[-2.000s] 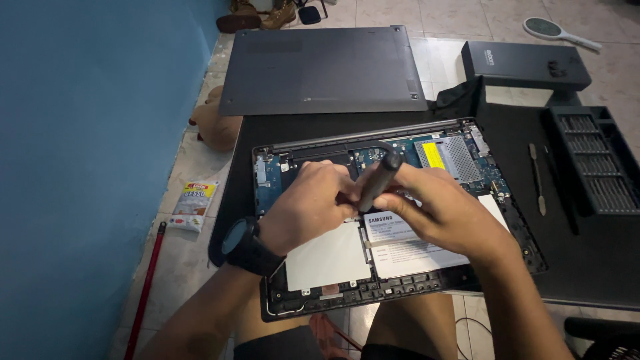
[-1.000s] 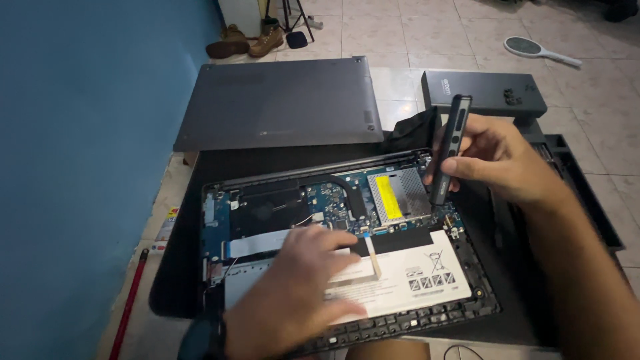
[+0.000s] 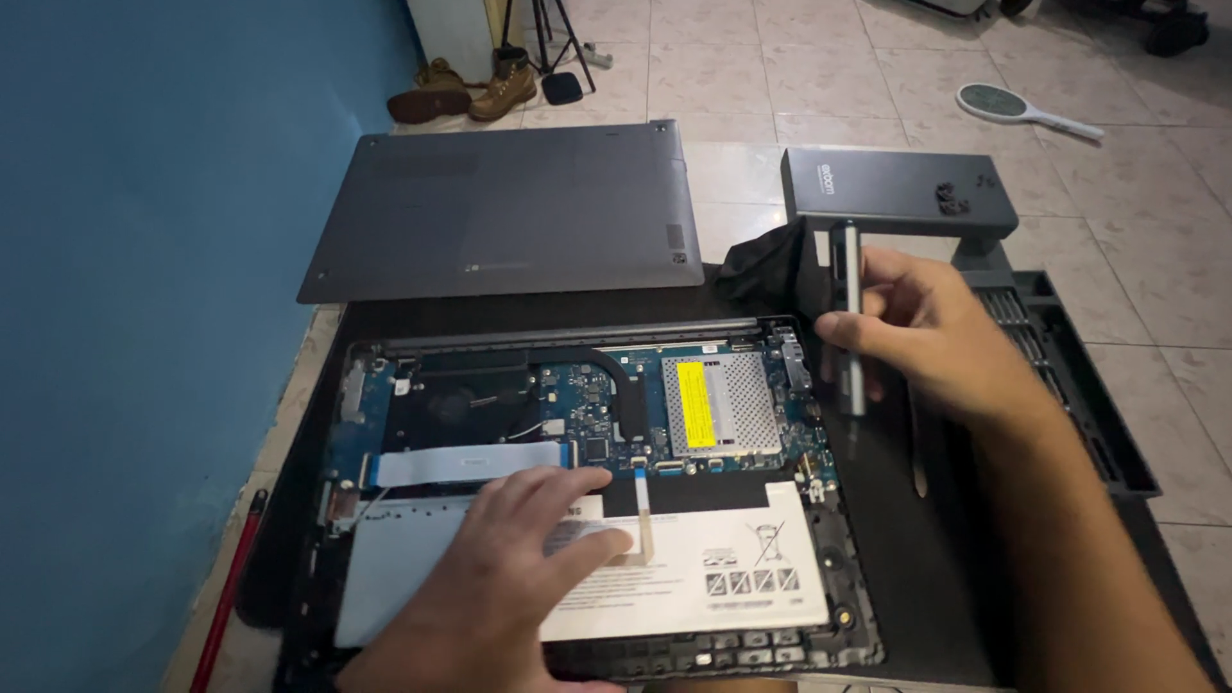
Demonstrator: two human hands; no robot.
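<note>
An opened laptop chassis lies before me with its inside facing up. My left hand is over the white battery, fingers spread, holding nothing; whether the fingertips touch it I cannot tell. Beside the thumb runs a thin flat ribbon cable, and a wider pale blue ribbon cable crosses the left part of the blue circuit board. Upright in my right hand is a pen-shaped electric screwdriver, above the mat at the laptop's right edge. A perforated metal shield bears a yellow sticker.
The laptop's grey bottom cover lies beyond the chassis. Farther right are a dark box with small dark pieces on it, a black cloth and a bit case, partly behind my right arm. A slim metal tool lies on the black mat.
Two seconds ago both hands were together over the middle of the laptop. They have since parted, my right hand moving off to the right with the screwdriver.
</note>
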